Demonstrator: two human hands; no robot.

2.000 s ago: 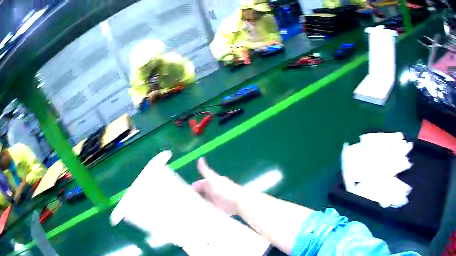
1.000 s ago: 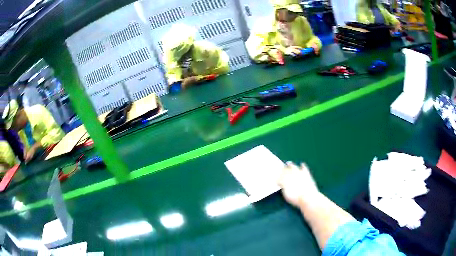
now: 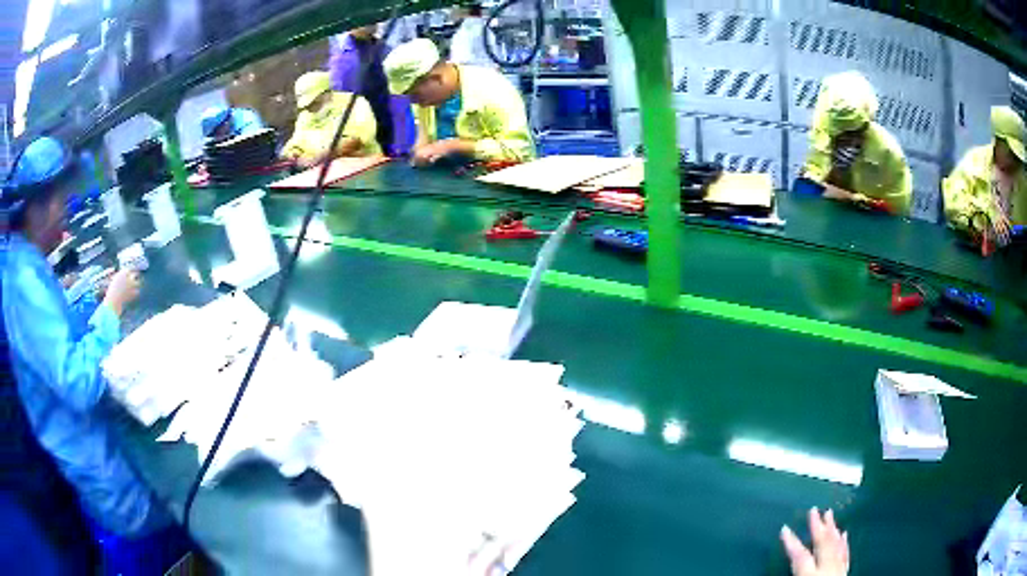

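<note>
A large uneven stack of flat white blanks (image 3: 451, 439) lies in front of me, left of centre. My left hand (image 3: 488, 556) shows small and blurred at the stack's near edge, cut off by the frame; its grip cannot be told. My right hand (image 3: 819, 546) is at the bottom edge, right of centre, empty, fingers apart over the green surface. A white box (image 3: 912, 425) lies beyond it to the right, its lid partly raised. Another white open box (image 3: 467, 329) lies behind the stack with its lid standing up.
More white sheets (image 3: 214, 360) lie at left, near a worker in blue (image 3: 56, 326). A dark cable hangs across the left side. A green upright (image 3: 659, 169) and bright green strip (image 3: 766, 320) cross the bench. Workers in yellow sit opposite. White pieces (image 3: 1002, 540) show at the right edge.
The view has swung left, bringing in the blank stack and my left hand. My right hand was on a flat-looking white box and now touches none. The black tray has left the view.
</note>
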